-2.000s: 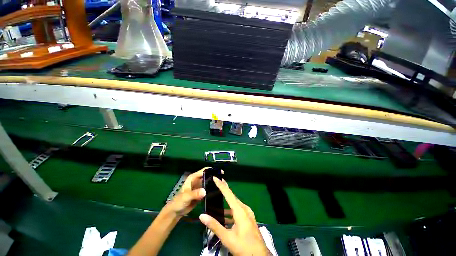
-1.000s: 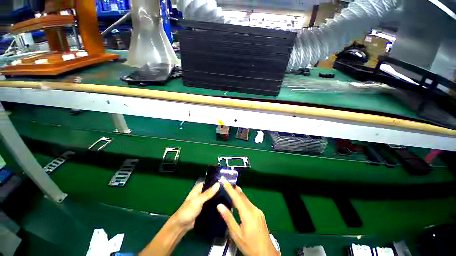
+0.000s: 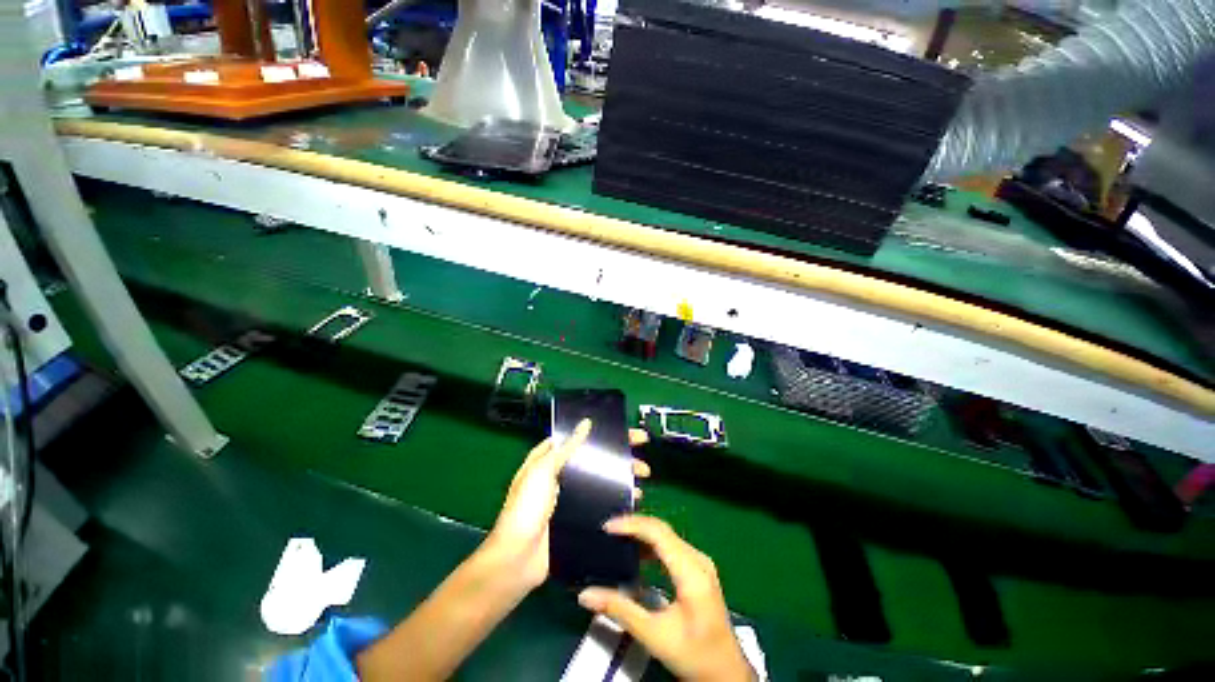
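Observation:
A dark glossy phone-sized unit (image 3: 593, 513) is held upright over the near edge of the green belt, with a bright reflection across its face. My left hand (image 3: 530, 506) grips its left side, with a finger or thumb on the face. My right hand (image 3: 680, 600) holds its lower right side; fingertips also show at its upper right edge, and whose hand they belong to is unclear. A silver slotted fixture (image 3: 606, 650) lies below the unit, partly hidden by my right hand.
Slotted plates (image 3: 397, 406) and open frames (image 3: 684, 425) lie on the green belt (image 3: 746, 533). Dark flat pieces (image 3: 850, 586) lie at right. A white irregular patch (image 3: 309, 584) is at near left. The white-edged shelf (image 3: 560, 253) crosses above, carrying a black panel stack (image 3: 773, 127) and orange press (image 3: 247, 87).
The view has swung left and tilted. The unit, earlier edge-on and then tilted, now shows its full glossy face. My right hand has moved down to its lower end.

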